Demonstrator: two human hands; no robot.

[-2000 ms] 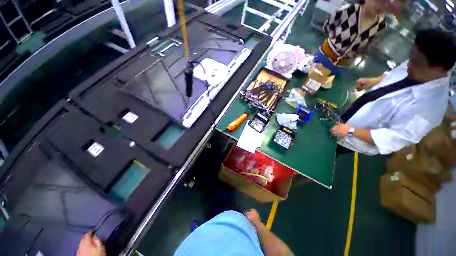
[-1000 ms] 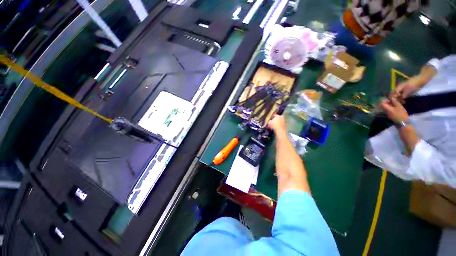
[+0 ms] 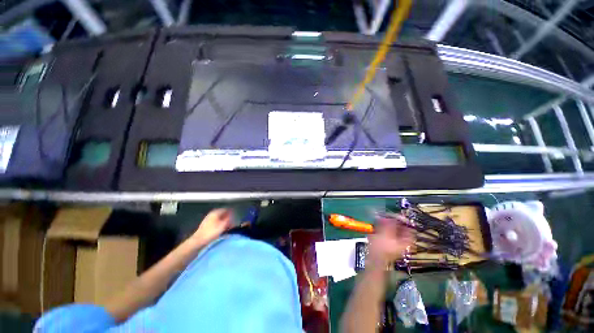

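My right hand (image 3: pixel 391 239) is blurred over the green side table (image 3: pixel 339 296), between the orange screwdriver (image 3: pixel 352 224) and the tray of dark cable bundles (image 3: pixel 479 244); whether it holds anything is unclear. My left hand (image 3: pixel 216 224) is in front of the conveyor rail near my body, its fingers partly curled; its grip is unclear. The TV back panel (image 3: pixel 228 88) lies on the black carrier (image 3: pixel 146 185), with a bright white plate (image 3: pixel 296 133) and a silvery strip (image 3: pixel 215 160) at its near edge. The black screwdriver (image 3: pixel 339 131) hangs over the panel beside the plate.
A metal rail (image 3: pixel 260 194) runs between the carrier and the table. A white fan (image 3: pixel 518 231) stands right of the tray. White paper (image 3: pixel 339 259) and a black parts box (image 3: pixel 361 255) lie near my right arm. Open cartons (image 3: pixel 84 244) stand at left. Red plastic (image 3: pixel 307 260) shows below.
The view has turned to face the panel squarely. My right hand has moved from the cable tray's inner edge towards the orange screwdriver's side. My left hand has come into view again.
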